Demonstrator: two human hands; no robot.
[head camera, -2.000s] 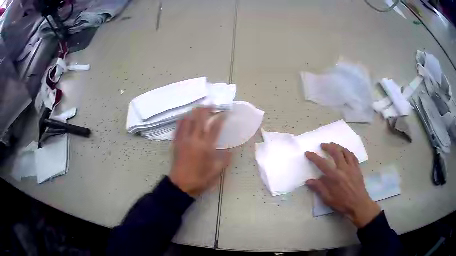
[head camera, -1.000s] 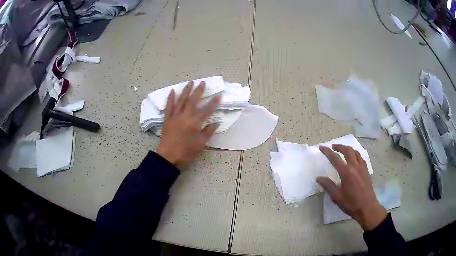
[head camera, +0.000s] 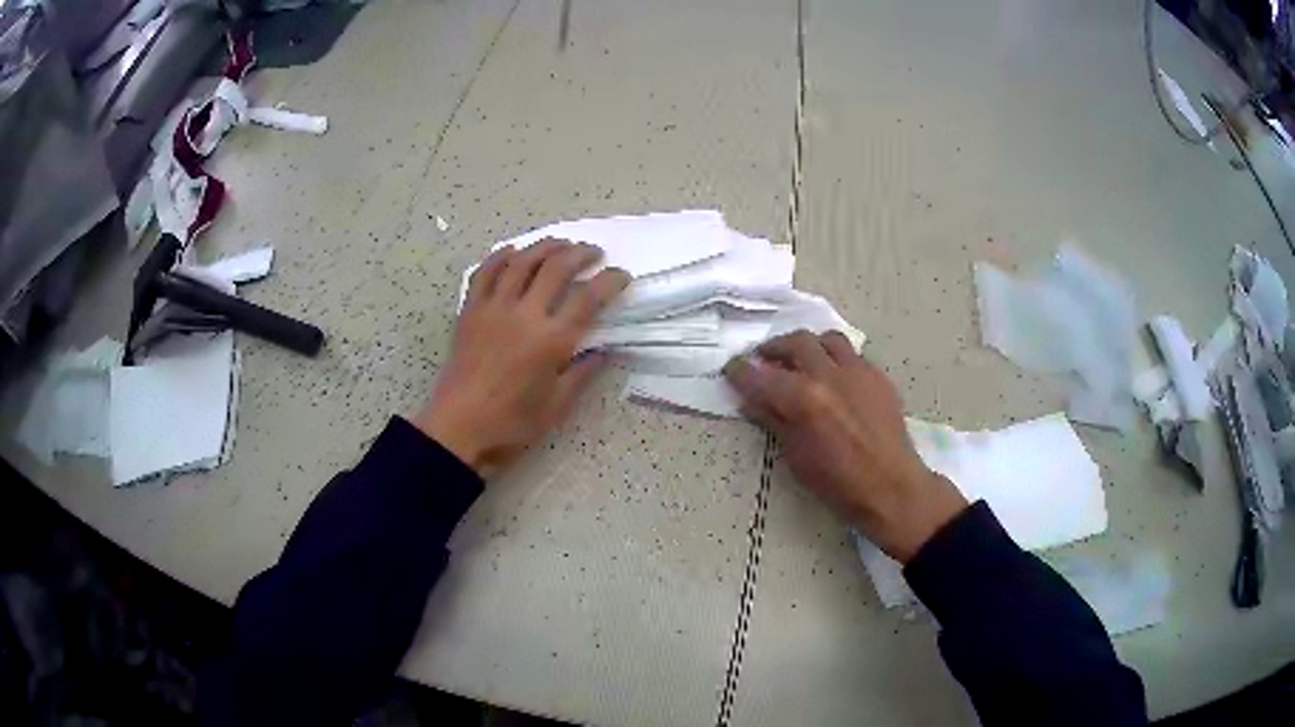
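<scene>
A bundle of layered white cut pieces (head camera: 653, 256) lies at the centre. My left hand (head camera: 518, 348) rests on its left end, fingers curled over the edge. My right hand (head camera: 838, 426) is at the bundle's right side, its fingertips closed on a curved white piece (head camera: 682, 394) that sticks out below and to the right of the bundle. A stack of white strips (head camera: 1023, 480) lies at the right, partly hidden by my right forearm. A thin greyish strip (head camera: 1122, 589) lies nearer me beyond that arm.
Left: black hammer (head camera: 242, 311), small white squares (head camera: 173, 412), a maroon-and-white strip (head camera: 188, 164) and a grey fabric heap (head camera: 57, 185). Right: crumpled see-through scraps (head camera: 1065, 334), offcuts (head camera: 1176, 376) and black-handled shears (head camera: 1247, 561). A seam (head camera: 795, 142) crosses the table.
My right hand has left the white strip stack and moved left to the bundle's curved piece. My left hand stays on the bundle, fingers now more curled. The whole view has shifted.
</scene>
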